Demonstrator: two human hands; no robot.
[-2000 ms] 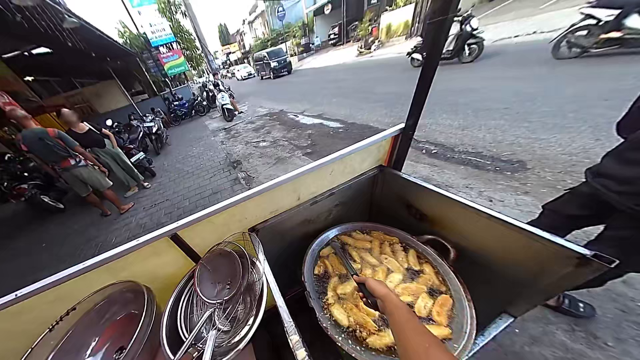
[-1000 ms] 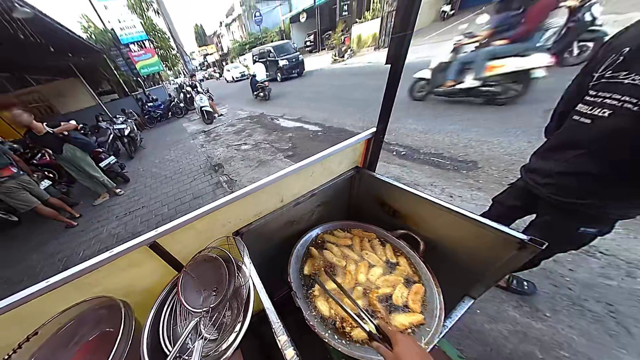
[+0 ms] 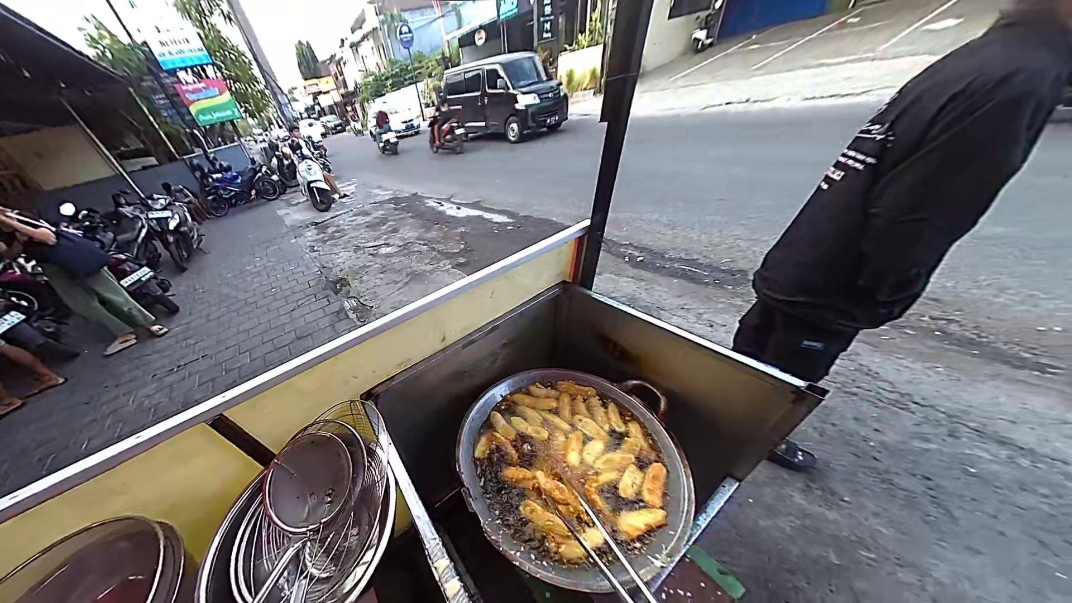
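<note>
Battered golden fritters (image 3: 590, 450) fry in bubbling oil inside a wide metal wok (image 3: 466, 469) with a loop handle. Metal tongs (image 3: 599, 540) reach in from the bottom edge, their tips among the fritters at the lower middle of the wok. The hand on the tongs is out of the frame, as is my other hand. Left of the wok, wire strainers (image 3: 352, 452) and a fine-mesh sieve (image 3: 310, 481) lie in a metal basin (image 3: 219, 536). Another metal bowl (image 3: 92, 561) is at the bottom left corner.
Metal splash walls (image 3: 670, 352) enclose the wok's far and right sides. A dark post (image 3: 611, 159) rises at the cart's corner. A person in black (image 3: 904, 193) stands just beyond the right wall. Parked motorcycles (image 3: 159, 226) line the left, and a dark van (image 3: 507, 96) is on the road.
The hand on the tongs has gone out of view at the bottom; the tongs still reach into the wok. The person in black shows further into view. The passing white scooter is gone.
</note>
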